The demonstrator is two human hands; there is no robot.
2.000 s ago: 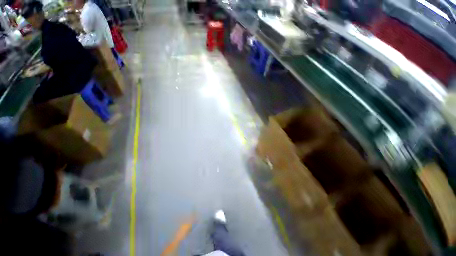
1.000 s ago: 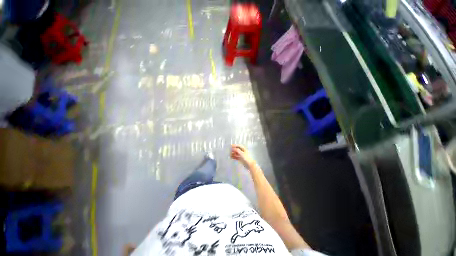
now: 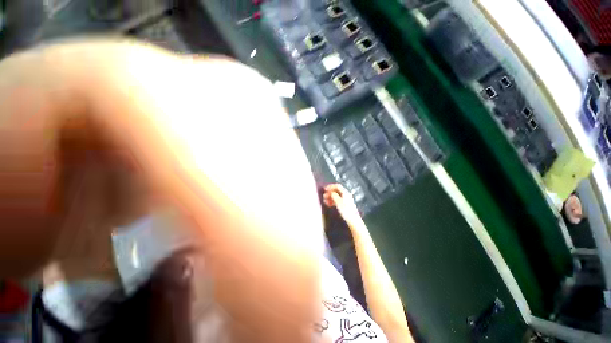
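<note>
My left hand, very close to the lens, is a large bright blur over the left and middle; its fingers cannot be made out. My right hand is small, at the bench edge below the middle, with fingers curled; whether it holds anything cannot be told. A clear blister tray above it holds several dark keypad phones. A second clear tray with pockets that look empty lies just beyond my right hand. Two white paper slips, one upper and one lower, lie by the trays' left edge.
A green conveyor runs diagonally beyond the bench. More dark phones lie on its far side. A yellow paper and a person's hand are at right. A small dark item lies on the green bench at lower right.
The view has moved from the aisle floor and red stool to the bench with trays. My left hand has come up close to the lens. My right hand is now at the bench edge.
</note>
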